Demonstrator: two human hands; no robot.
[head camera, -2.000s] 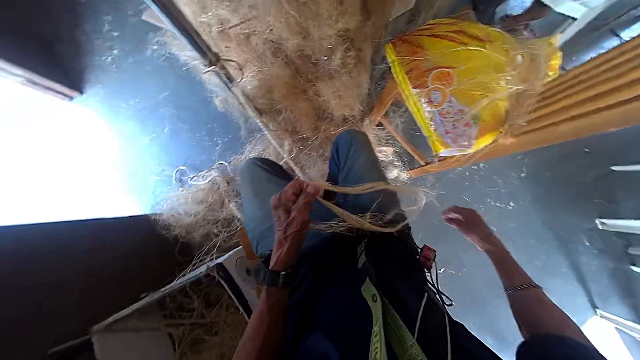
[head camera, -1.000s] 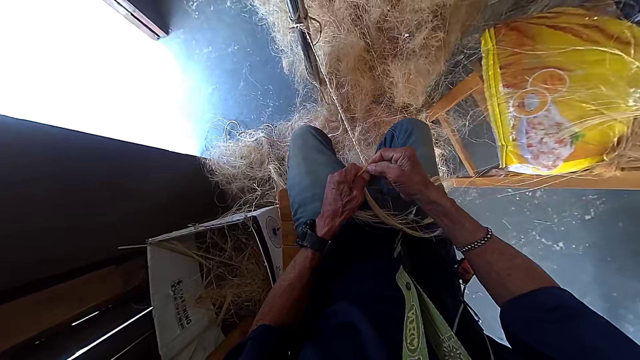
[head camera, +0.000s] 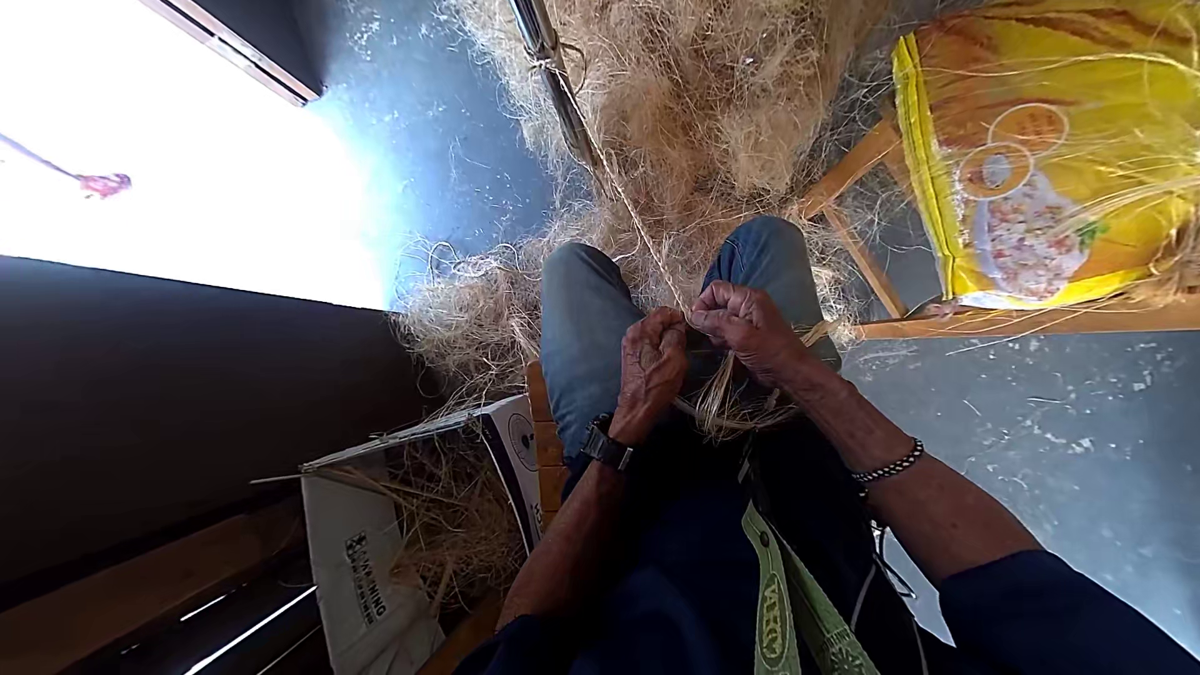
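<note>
A thin twisted cord of pale plant fibre (head camera: 642, 228) runs from a knot on a metal pole (head camera: 553, 70) down to my hands between the knees. My left hand (head camera: 653, 361), with a dark watch at its wrist, pinches the cord's lower end. Right beside it, my right hand (head camera: 745, 323) grips the same spot between thumb and fingertips. Loose fibre strands (head camera: 727, 403) hang below my right hand over the lap; their upper ends are hidden by the fingers.
A large heap of tangled fibre (head camera: 712, 103) lies on the floor ahead. At right, a yellow printed bag (head camera: 1050, 178) with strands on it rests on a wooden frame (head camera: 1031, 323). An open cardboard box (head camera: 361, 553) holding fibre stands at lower left, beside a dark panel (head camera: 187, 403).
Two seconds ago my right hand was apart at the right and my left hand held a loop of strands. My right hand has since joined my left at the cord. The view has shifted.
</note>
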